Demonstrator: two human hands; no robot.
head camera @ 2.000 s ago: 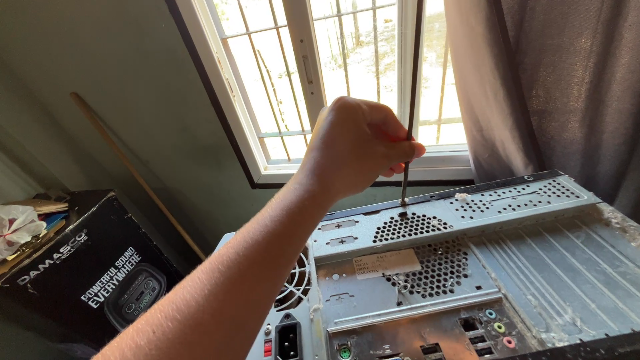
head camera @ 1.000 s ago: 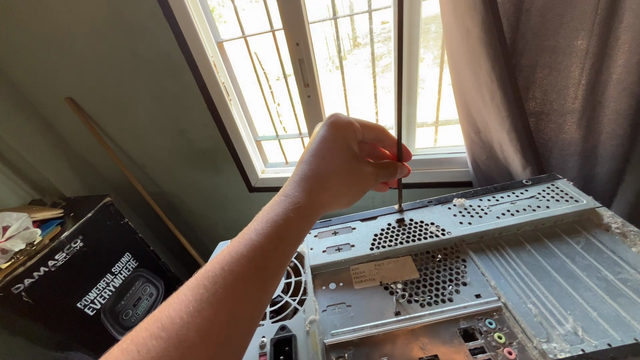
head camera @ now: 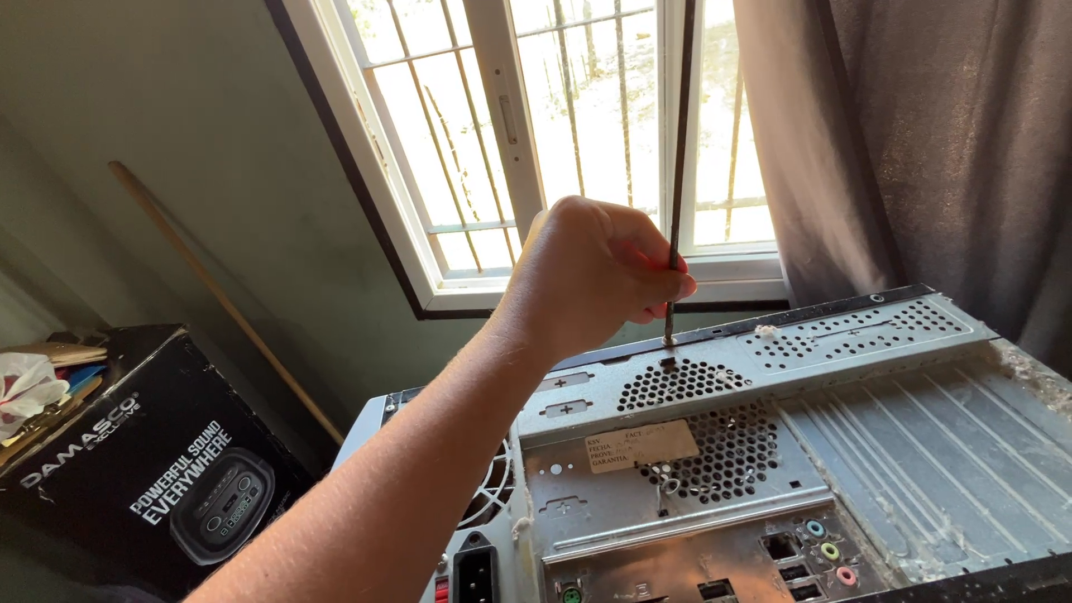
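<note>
My left hand (head camera: 620,272) reaches in from the lower left, its thumb and fingers pinching a long, thin, dark tool shaft (head camera: 680,151). The shaft stands almost upright and runs out of the top of the view, so its upper end is hidden. Its lower end meets a small screw-like spot (head camera: 668,339) at the far edge of a computer case's metal rear panel (head camera: 586,494). Just below that point are a small dark slot and a round patch of vent holes (head camera: 682,385). My right hand is out of view.
Bottom centre, the case shows a power socket (head camera: 475,574), a fan grille (head camera: 494,486) and coloured audio jacks (head camera: 829,551). Dust clings to its edges. Left stand a black speaker box (head camera: 159,469) and a wooden stick (head camera: 226,297). Behind are a barred window (head camera: 502,109) and a curtain (head camera: 930,142).
The upper part of the shaft has tilted left, then slightly back right, while its lower end stays at the case's far edge. My left hand has kept its pinch.
</note>
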